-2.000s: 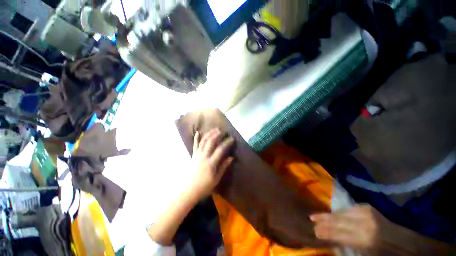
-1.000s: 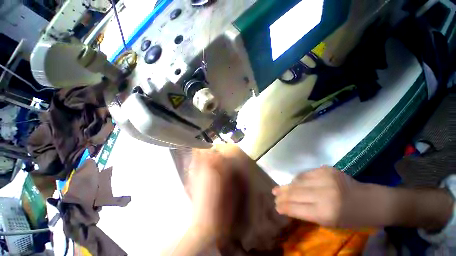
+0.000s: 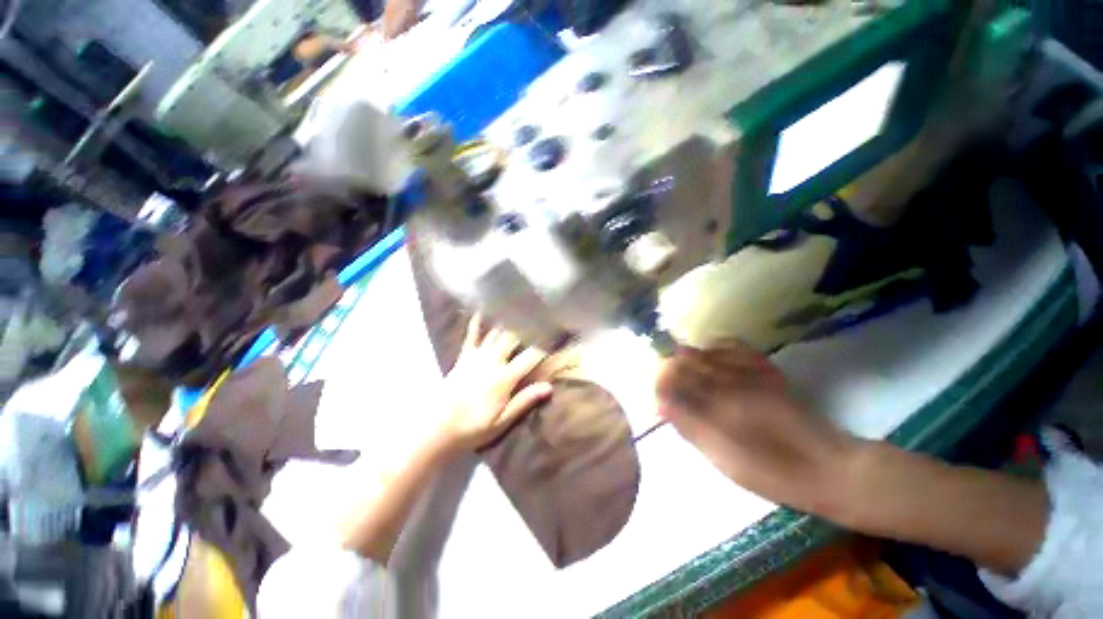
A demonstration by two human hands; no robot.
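A brown garment panel (image 3: 562,466) lies on the white table below the sewing machine head (image 3: 532,260), its rounded end towards me and its far part running up behind the head. My left hand (image 3: 494,385) lies on the panel's left side with fingers spread, pressing it flat. My right hand (image 3: 732,393) is at the right of the needle area, fingers bent together close to the presser foot; blur hides whether it grips cloth. The needle and foot are too blurred to make out.
A crumpled brown bundle (image 3: 182,284) lies at the far left, with brown pieces (image 3: 236,453) nearer. Black scraps (image 3: 901,248) lie right on the machine bed. Orange cloth (image 3: 835,586) shows below the green-marked table edge (image 3: 956,393).
The panel has moved up and left from my lap onto the table and under the head. My left hand now lies flat on it, and my right hand has moved up to the needle area.
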